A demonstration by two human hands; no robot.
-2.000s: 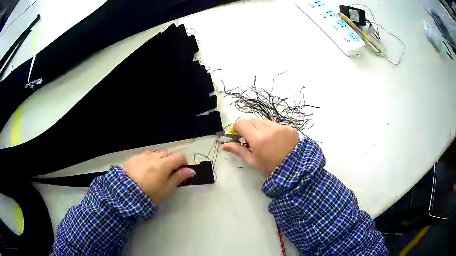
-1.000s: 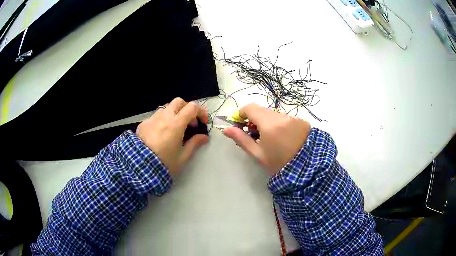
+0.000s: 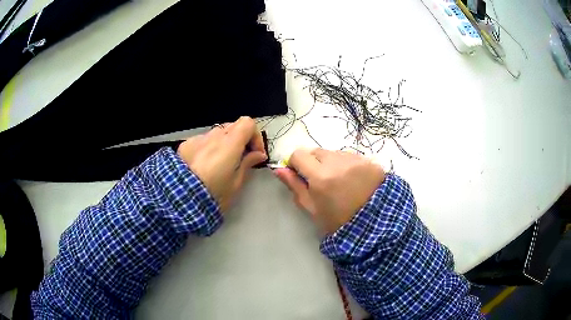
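My left hand (image 3: 225, 159) pinches the end of a black strap (image 3: 150, 150) between thumb and fingers; a small dark edge shows beyond the fingertips. My right hand (image 3: 329, 184) holds thread snips (image 3: 278, 165), mostly hidden in the fist. Their pale tip and a bit of yellow show right at the strap end. Whether the blades are closed cannot be told. Thin dark thread tails (image 3: 289, 122) curl just above the strap end. A twisted red-and-dark cord (image 3: 343, 294) hangs below my right sleeve.
A large black strap bundle (image 3: 206, 69) fans across the upper left. A tangle of cut threads (image 3: 363, 106) lies beyond my right hand. A second bundle (image 3: 69, 25) is at far upper left. A white power strip (image 3: 463, 28) is at upper right. The table edge (image 3: 519, 215) curves at right.
My left hand first moved up from a lower strap end to one beside the bundle. My right hand has since brought the snips against this strap end. The view has shifted.
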